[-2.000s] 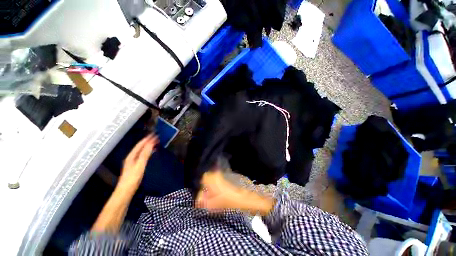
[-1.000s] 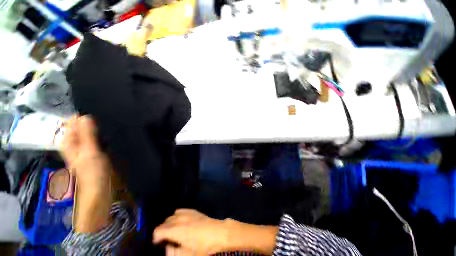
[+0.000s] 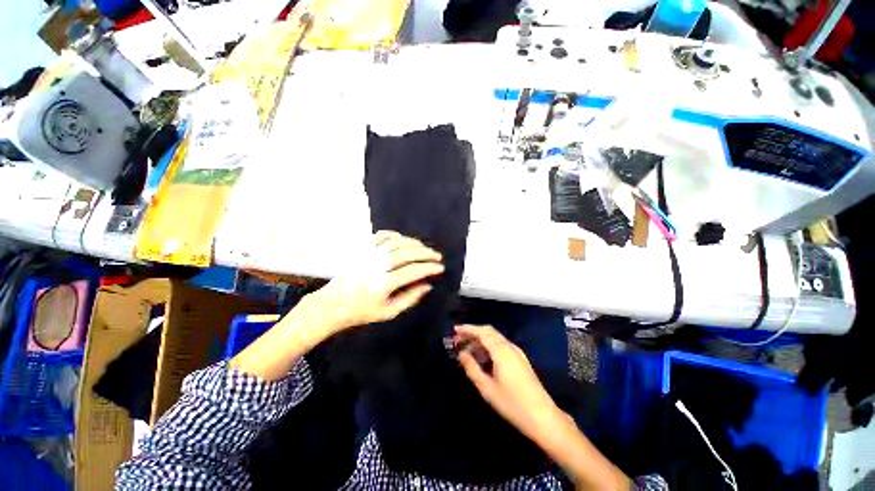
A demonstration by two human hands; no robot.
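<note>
A black garment piece (image 3: 417,182) lies on the white table, its far end flat left of the needle area, and hangs over the front edge into the lap. My left hand (image 3: 384,278) rests palm down on it near the table edge, fingers slightly spread. My right hand (image 3: 494,369) is below the table edge at the cloth's right side, its thumb and fingers closed on the cloth; the fingertips are partly lost against the black.
The sewing machine (image 3: 624,105) stands at the back right. Black labels (image 3: 600,211), a clear plastic bag (image 3: 590,158), pink and blue snips (image 3: 655,213) and a tan patch (image 3: 577,249) lie before it. Taped cardboard (image 3: 192,206) is left. A blue bin (image 3: 748,369) holds black pieces, lower right.
The view has swung from the right-hand bin back to the table. The black cloth has gone from bunched and raised at left to lying flatter near the middle, with both hands moved right.
</note>
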